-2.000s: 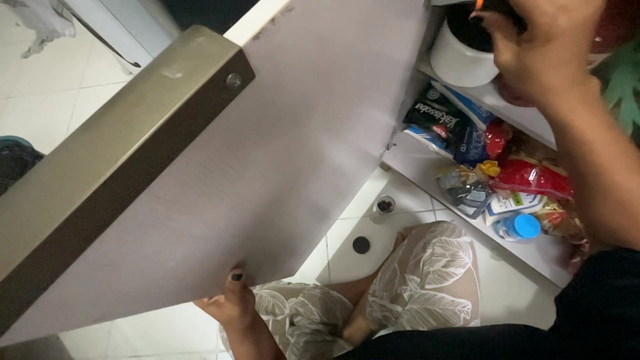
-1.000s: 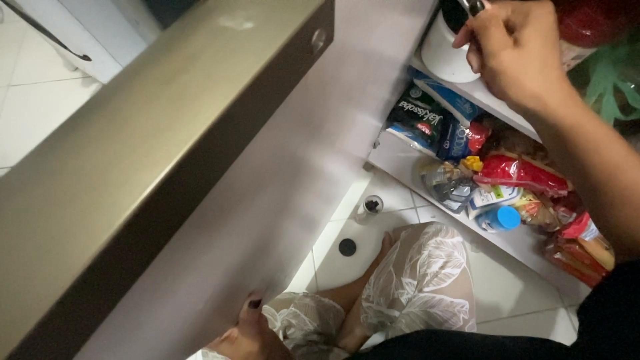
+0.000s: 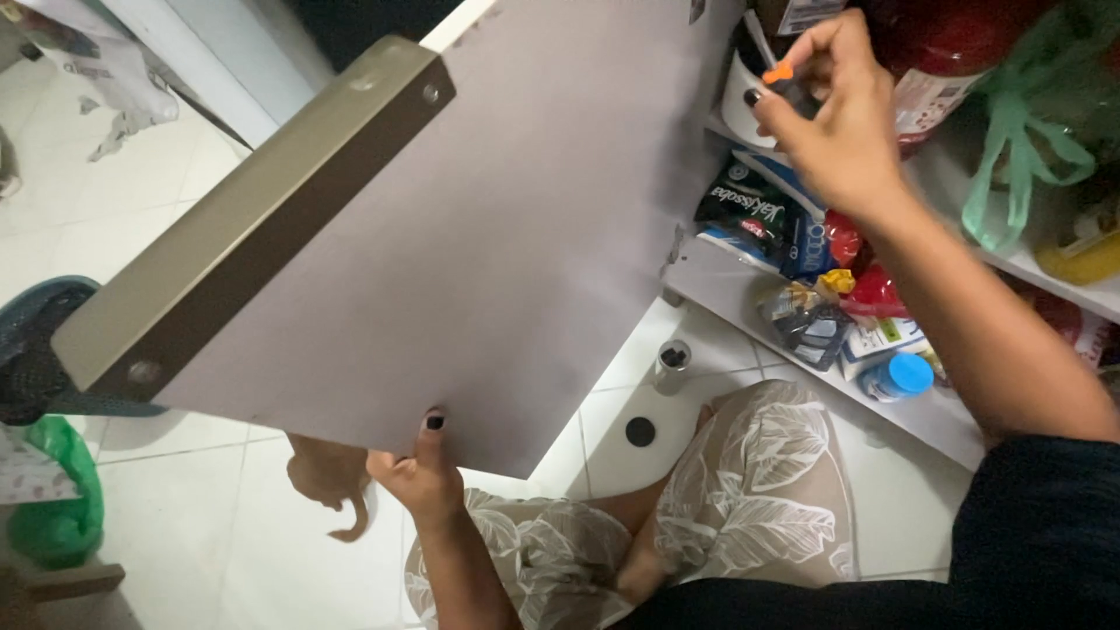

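My left hand (image 3: 420, 468) grips the lower edge of a light cabinet door (image 3: 490, 254), thumb on its inner face. A metallic-looking edge strip (image 3: 254, 219) runs along the door's outer side. At the upper right, my right hand (image 3: 831, 114) is at a white cup-like container (image 3: 739, 105) on the upper shelf. Between its thumb and fingers is a small orange piece (image 3: 777, 73), with a thin, light stick-like part beside it. The far fingers are partly hidden, and the container's contents are hard to make out.
Food packets (image 3: 748, 210) and a blue-capped jar (image 3: 908, 376) fill the lower shelf (image 3: 735, 293). A large red container (image 3: 954, 52) and a tied green bag (image 3: 1006, 166) stand above. On the floor are a clear jar (image 3: 672, 366), a black disc (image 3: 640, 431) and a brown cat (image 3: 328, 477).
The door came closer to my view one second ago and has swung back since, with my left hand staying on its edge. My right hand remains by the white container.
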